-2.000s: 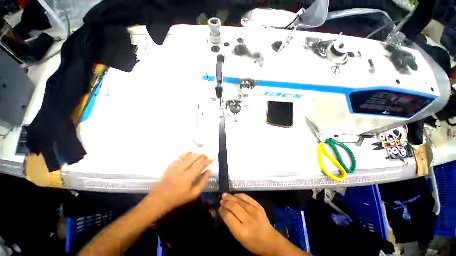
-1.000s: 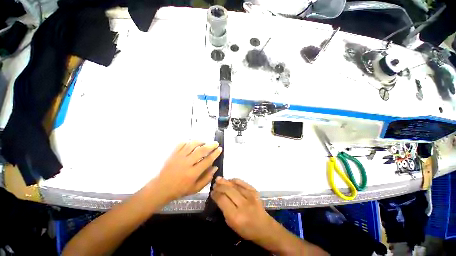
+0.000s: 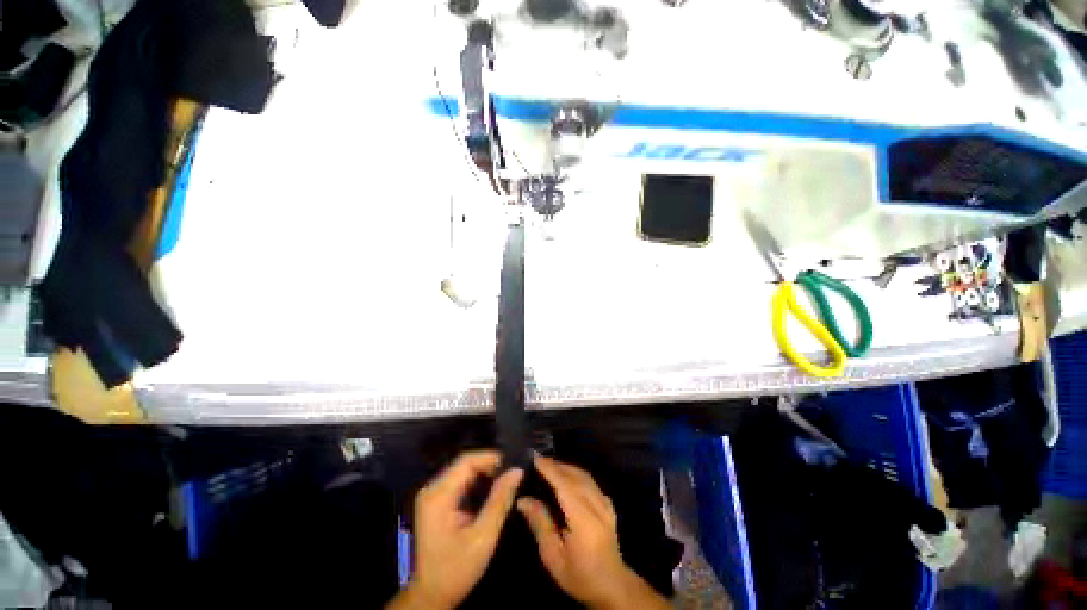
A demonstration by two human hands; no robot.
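Observation:
A narrow black strip (image 3: 510, 322) runs from the presser foot (image 3: 515, 205) straight towards me and over the table's front edge. My left hand (image 3: 459, 518) and my right hand (image 3: 576, 524) are side by side below the edge, fingers and thumbs pinching the strip's near part from each side. Dark cloth lies below and around my hands, and where the strip ends in it cannot be told. The white machine head with its blue stripe (image 3: 703, 120) stands behind the strip.
Snips with yellow and green handles (image 3: 811, 324) lie right of a black square (image 3: 676, 209). Bobbins (image 3: 968, 281) cluster at the far right. Black pieces (image 3: 101, 226) drape at the left. A measuring tape (image 3: 298, 403) runs along the front edge. Blue crates (image 3: 884, 435) stand below.
Both hands have moved from the table down past its front edge, the left hand coming off the strip near the foot. The strip now lies straight and taut. The view has shifted too.

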